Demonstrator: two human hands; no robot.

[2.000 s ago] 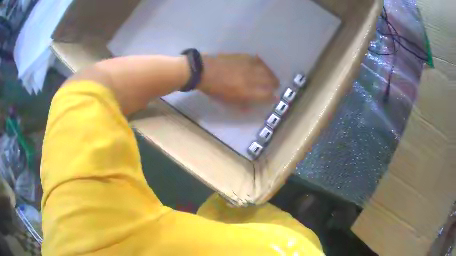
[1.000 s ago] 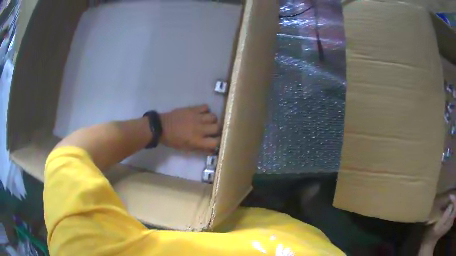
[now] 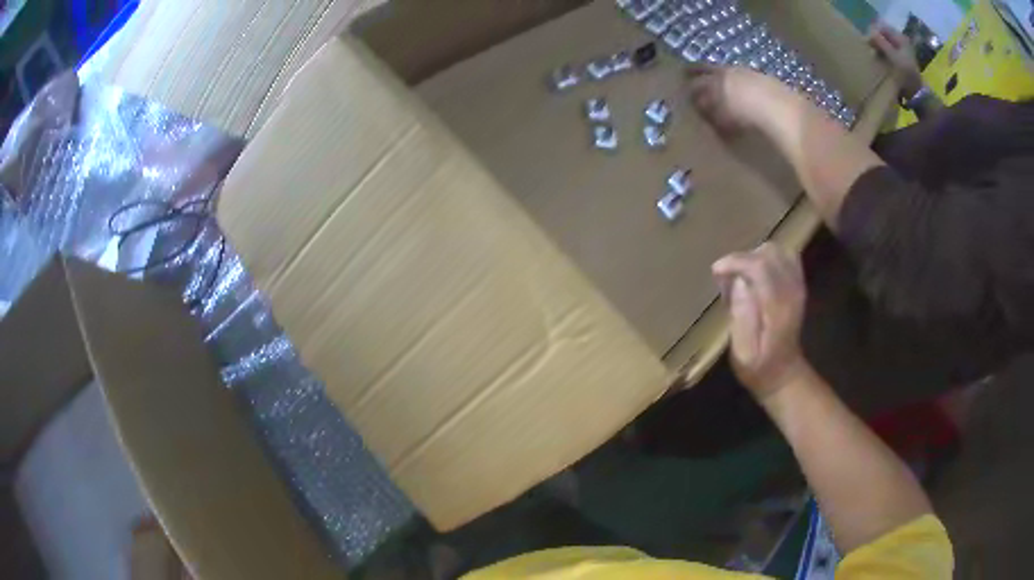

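Observation:
My right hand (image 3: 765, 312) is closed over the near right rim of the larger carton (image 3: 590, 215). Small silvery metal parts (image 3: 604, 137) stand loose in short groups on its brown floor; many more form tight rows (image 3: 726, 40) at its far side. The smaller carton (image 3: 170, 419) is at the lower left, cut off by the frame edge, with a pale sheet (image 3: 74, 487) inside. A blurred brownish patch in it at the bottom edge may be my left hand; its fingers cannot be made out.
Another person's hand (image 3: 726, 100) reaches over the larger carton's parts, with a dark brown sleeve; their other hand (image 3: 898, 59) is at the far right rim. A creased flap (image 3: 420, 306) folds out toward bubble wrap (image 3: 306, 419) and a black cable (image 3: 159, 221) between the cartons.
The view has swung right, from the smaller carton to the larger one. My left hand, earlier among parts in the smaller carton, no longer shows clearly. My right hand now shows fully on the rim.

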